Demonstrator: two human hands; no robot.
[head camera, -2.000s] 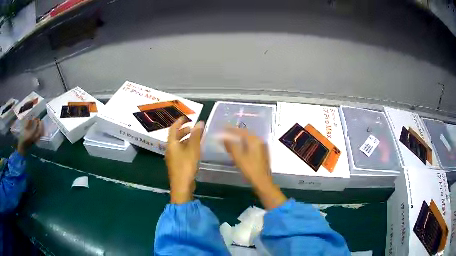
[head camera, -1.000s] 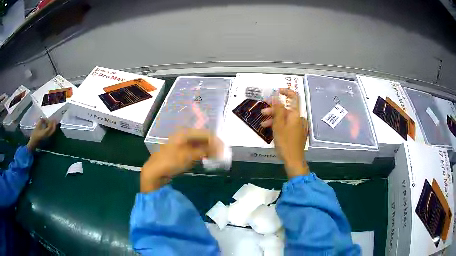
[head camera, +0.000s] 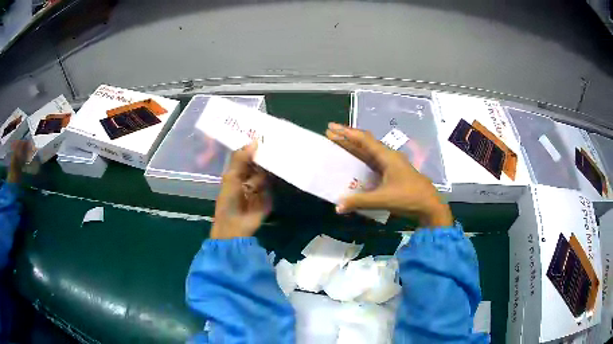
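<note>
A white outer box (head camera: 296, 153) is held up and tilted above the row, its narrow lettered side towards me. My right hand (head camera: 393, 178) grips its right end, thumb below and fingers above. My left hand (head camera: 243, 191) is at its lower left edge, fingers curled; whether it grips the box is unclear. An inner box with a frosted cover (head camera: 195, 138) lies behind the held box's left end. Another inner box (head camera: 383, 111) lies behind my right hand, with a white barcode label (head camera: 394, 138) on its cover.
Torn backing paper (head camera: 329, 265) is heaped between my forearms; one scrap (head camera: 93, 215) lies left. Outer boxes (head camera: 121, 124) and inner boxes line the green belt (head camera: 121, 269) along the grey rail. An upright box (head camera: 568, 269) stands right. Another person's hand (head camera: 20, 158) is far left.
The outer box that lay in the middle of the row is now lifted and tilted in my right hand. My left hand has moved up to it. The left boxes sit further left in view.
</note>
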